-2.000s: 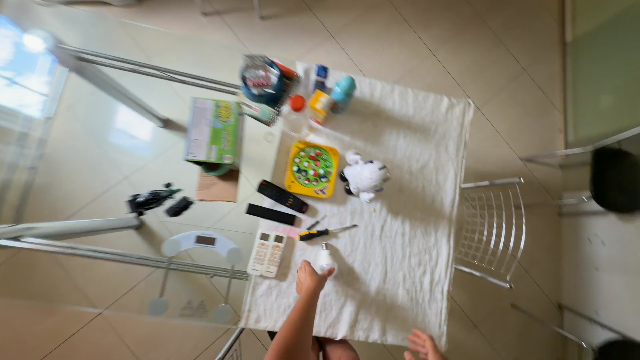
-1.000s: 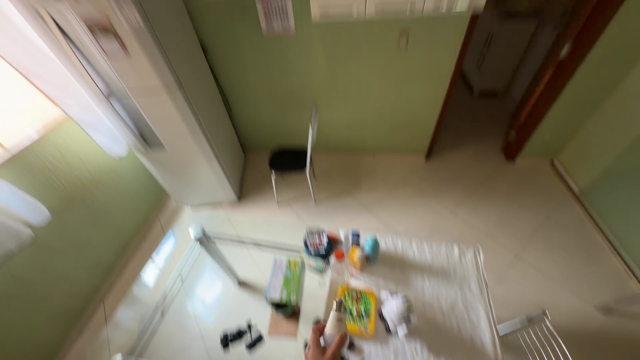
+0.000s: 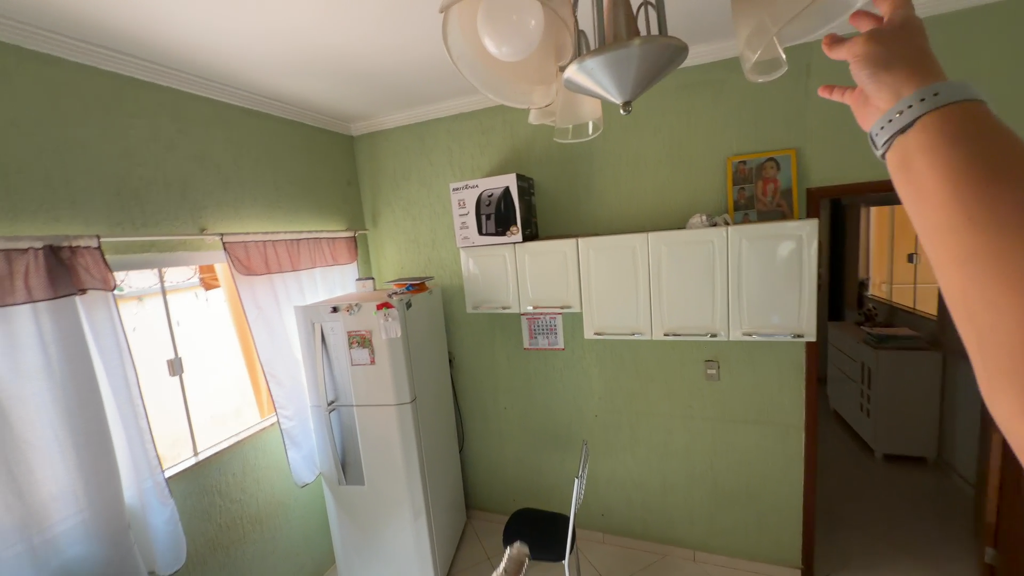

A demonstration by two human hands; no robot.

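Observation:
My right hand [image 3: 880,60], with a grey watch strap on its wrist, is raised at the upper right. Its fingers are spread beside a frosted glass lampshade [image 3: 764,40] of the ceiling light; whether a fingertip touches the glass I cannot tell. The light's metal cone [image 3: 626,68] hangs to the left of this shade. Further left, a round white bulb [image 3: 510,28] sits in another glass shade [image 3: 472,60]. My left hand is out of view. A blurred, pale, ribbed tip of some object [image 3: 514,556] shows at the bottom edge.
A chair with a black seat [image 3: 540,534] stands by the green wall, right of a white refrigerator [image 3: 372,464]. White wall cabinets [image 3: 692,284] carry an air fryer box [image 3: 494,210] and a yellow picture frame [image 3: 730,188]. A doorway is at the right, a curtained window at the left.
The view has swung up from the cluttered table to the ceiling light and wall. My right hand, low by the white cloth two seconds ago, is now raised beside a lampshade.

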